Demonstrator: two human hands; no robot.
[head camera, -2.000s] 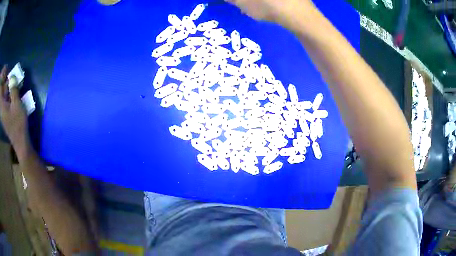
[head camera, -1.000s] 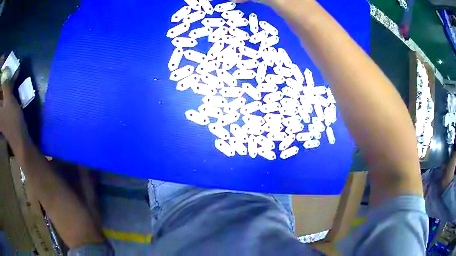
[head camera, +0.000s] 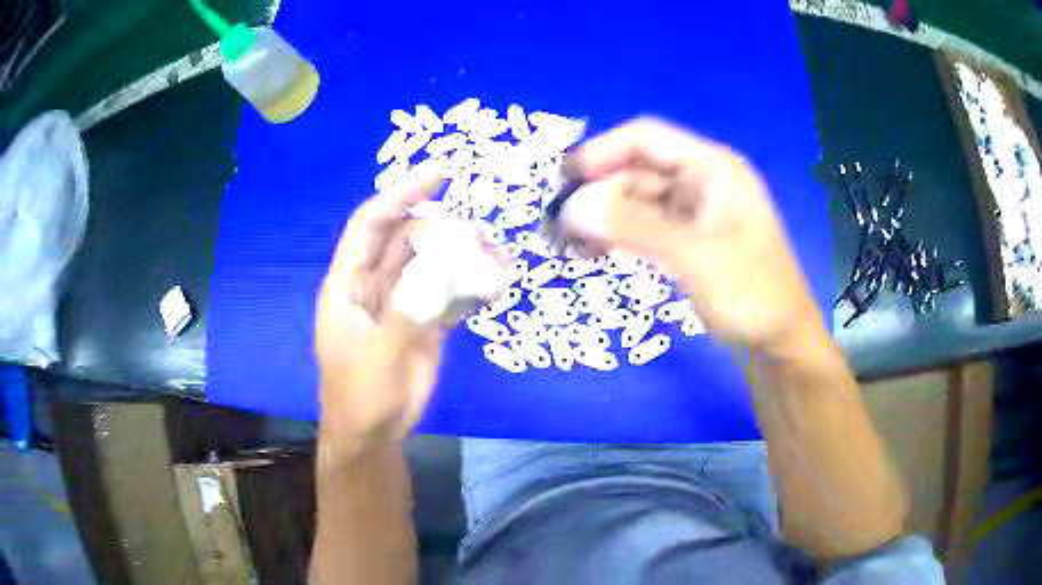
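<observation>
My left hand holds a blurred white housing above the blue mat. My right hand is just right of it, fingers bent together on a small dark thing, blurred, perhaps a black pin. The two hands are close but apart. A loose pile of white oval pieces lies on the mat below and behind the hands, partly hidden by them. One white housing lies on the dark bench left of the mat.
A squeeze bottle with a green nozzle is at the mat's upper left. A cloudy bag is at far left. Black pins lie right of the mat, beside a shallow tray of white parts. Cardboard cartons stand below the bench.
My left hand has come from the far left to over the mat with a white housing. My right hand has come down from the top edge. The view has shifted, showing the bottle and pins.
</observation>
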